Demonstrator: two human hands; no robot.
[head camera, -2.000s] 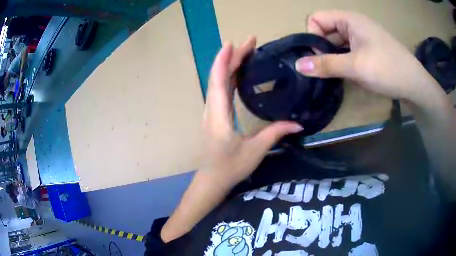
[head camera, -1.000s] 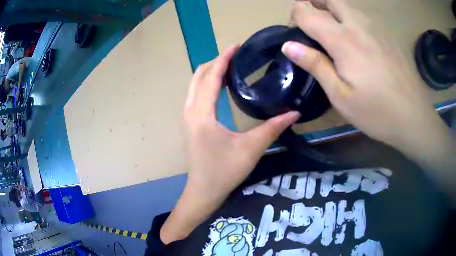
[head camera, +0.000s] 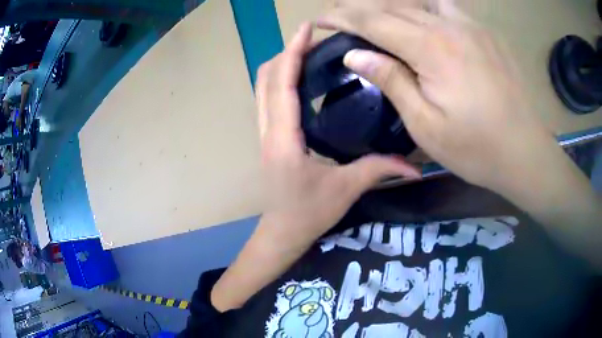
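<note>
A black round ear cup (head camera: 353, 122) is held above the tan sheet, close to my black printed shirt. A pale patch and a glossy white reflection show on its face. My left hand (head camera: 297, 152) grips its left side, with fingers on the far left rim and the thumb along the near edge. My right hand (head camera: 449, 86) lies over its right and far side, with the thumb on the upper face. My right hand is blurred and hides the cup's right part. I cannot tell whether a headband is attached.
Tan sheets (head camera: 178, 132) cover the green bench (head camera: 259, 39). Black ear cups (head camera: 575, 74) lie at the right edge. More black items (head camera: 113, 33) are at the far left. A blue bin (head camera: 89, 263) and yellow-black floor tape (head camera: 148, 298) are at the lower left. A person's arm shows at the far left.
My right hand has moved left and further over the cup, covering more of it. The cup has turned and tilted, and it sits slightly further left. My left hand still grips it.
</note>
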